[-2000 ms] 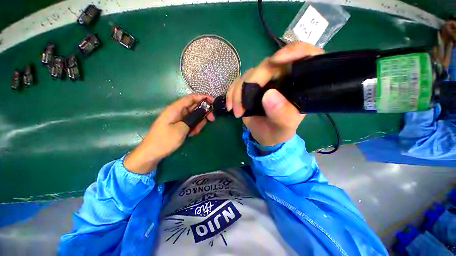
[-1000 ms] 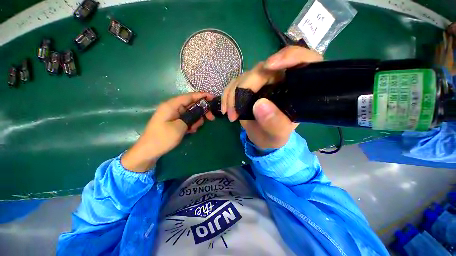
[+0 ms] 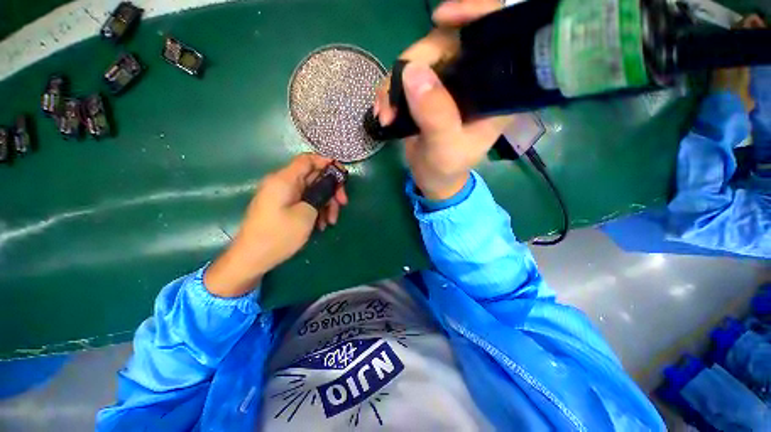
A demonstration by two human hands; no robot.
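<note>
My left hand [image 3: 286, 207] holds a small dark unit [image 3: 321, 187] between its fingers, just below the round screw dish. The unit has a metallic detail at its upper end. My right hand [image 3: 444, 126] grips the thick black electric screwdriver [image 3: 507, 63], which has a green-and-white label. Its black nose is over the lower right part of the screw dish [image 3: 334, 99], which is full of speckled silver-pink screws. The driver tip is apart from the unit. Whether a screw sits on the tip cannot be told.
Several dark units [image 3: 72, 114] lie at the upper left of the green bench mat [image 3: 152, 177]. A pale rail [image 3: 42, 51] curves along the far edge. A power adapter [image 3: 522, 133] with a black cord lies right of my right hand. Another person's blue sleeve [image 3: 719, 177] is at the right edge.
My right hand has moved the screwdriver up and away from the unit, to the screw dish. My left hand keeps the unit nearly in place. The zip bag is out of sight and the adapter shows.
</note>
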